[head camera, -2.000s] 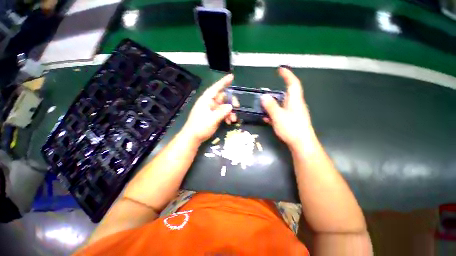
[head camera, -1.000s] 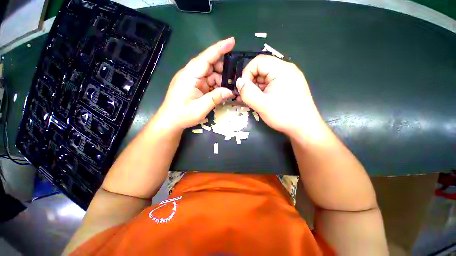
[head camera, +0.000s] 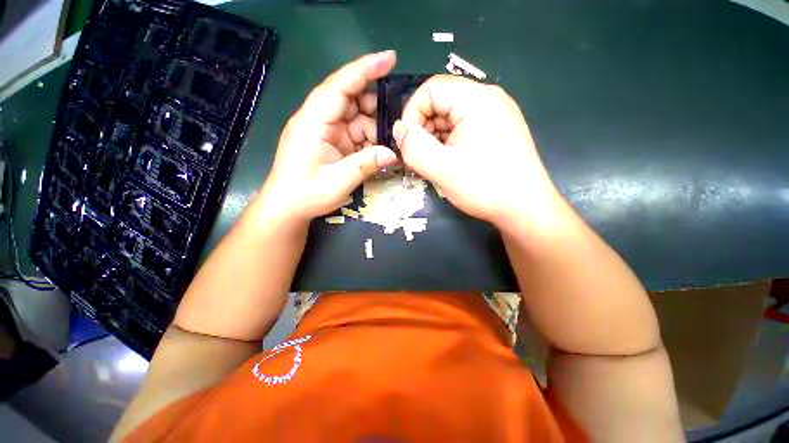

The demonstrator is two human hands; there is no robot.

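Observation:
A black plastic housing [head camera: 391, 102] is held above the dark green work surface. My left hand [head camera: 324, 143] grips its left side, with fingers behind the edge and the thumb at the near corner. My right hand [head camera: 467, 143] is over the housing's right part, thumb and fingertips pinched together against it; whether a small part is between them cannot be told. A pile of pale strips [head camera: 391, 204] lies just below the hands, with a few strips apart from it.
A glossy black blister tray [head camera: 147, 164] lies tilted at left. Longer pale strips [head camera: 467, 66] and one short strip [head camera: 443, 37] lie beyond my right hand. A cardboard box [head camera: 705, 346] is below at right. A white edge strip shows at the far corners.
The view has tilted down since two seconds ago. My right hand has moved from the housing's right end to over its face, fingers pinched. The housing was turned. Little differs from one second ago.

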